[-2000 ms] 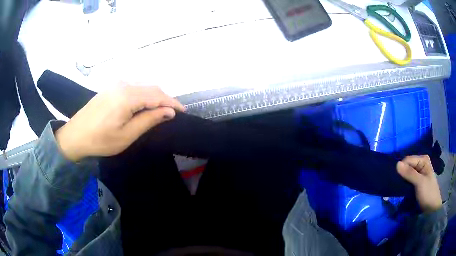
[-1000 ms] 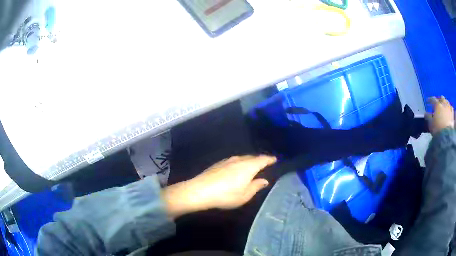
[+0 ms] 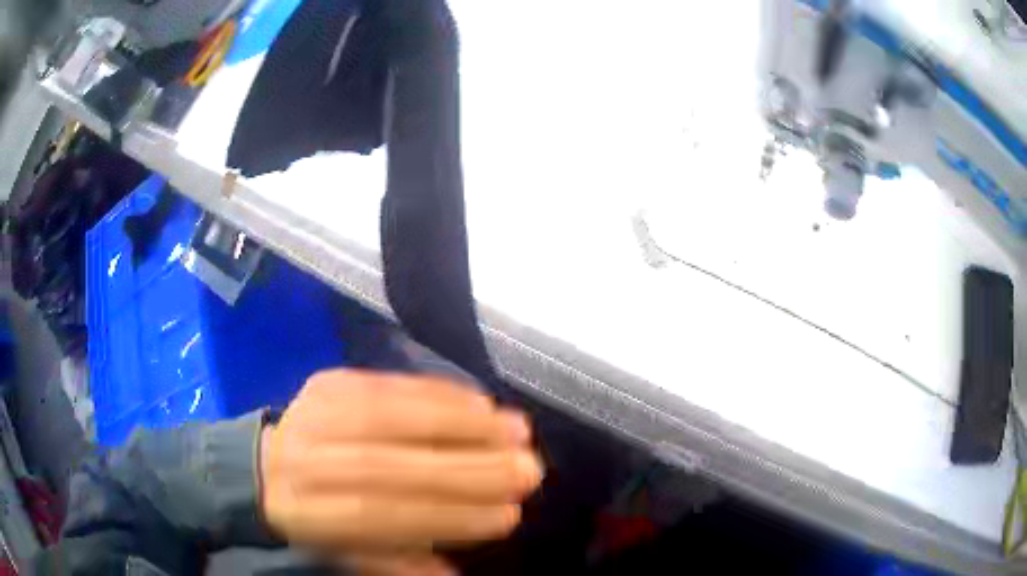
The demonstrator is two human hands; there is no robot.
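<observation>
My left hand is at the bottom centre, slightly blurred, with its fingers curled on dark cloth just in front of the table edge. A long dark strip lies on the white table and runs down over the front edge to my fingers. A wider dark cut piece lies beside the strip on its left. The dark garment body hangs below the edge, right of my hand, mostly in shadow. My right hand is not in view.
The sewing machine's needle area is at the upper right. The smartphone lies at the right, with part of a yellow-green handle near the rim. The ruler edge crosses diagonally. A blue bin stands at the left.
The view has swung left, bringing the needle area and loose dark pieces into sight. My left hand has closed on cloth by the table edge. My right hand has left the picture.
</observation>
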